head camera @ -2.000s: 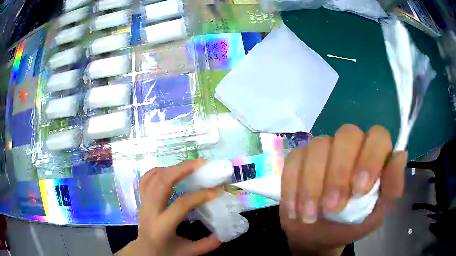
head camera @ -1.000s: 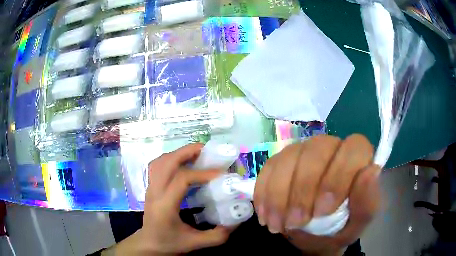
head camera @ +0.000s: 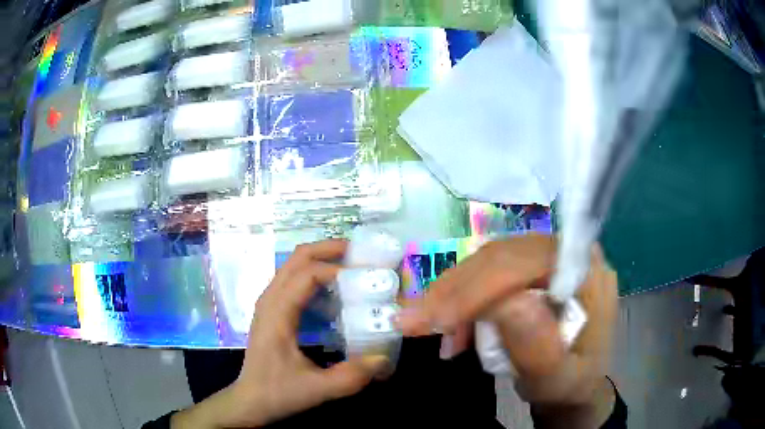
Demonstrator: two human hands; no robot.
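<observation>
My left hand (head camera: 306, 331) holds several white plastic units (head camera: 369, 289) stacked together, with their round end faces turned right; small dark marks show on two faces. My right hand (head camera: 537, 318) is closed around the white dispensing cone (head camera: 496, 348). Its fingertips are at the end faces, and the cone's tip is not clear. The cone's clear film tail (head camera: 587, 142) rises from the fist, blurred, across the mat. A clear blister tray (head camera: 369, 201) with rows of white units (head camera: 204, 119) lies at the left; its right-hand column has several unfilled pockets.
A white square sheet (head camera: 486, 121) lies right of the tray, partly behind the film tail. Shiny printed sheets (head camera: 159, 289) lie under the tray. The green mat (head camera: 688, 184) is at the right. Dark stool parts and floor show at the lower right.
The right hand has turned, and the film tail has swung left over the white sheet. The units now stand closer in line, end faces towards the right hand. The view has shifted slightly.
</observation>
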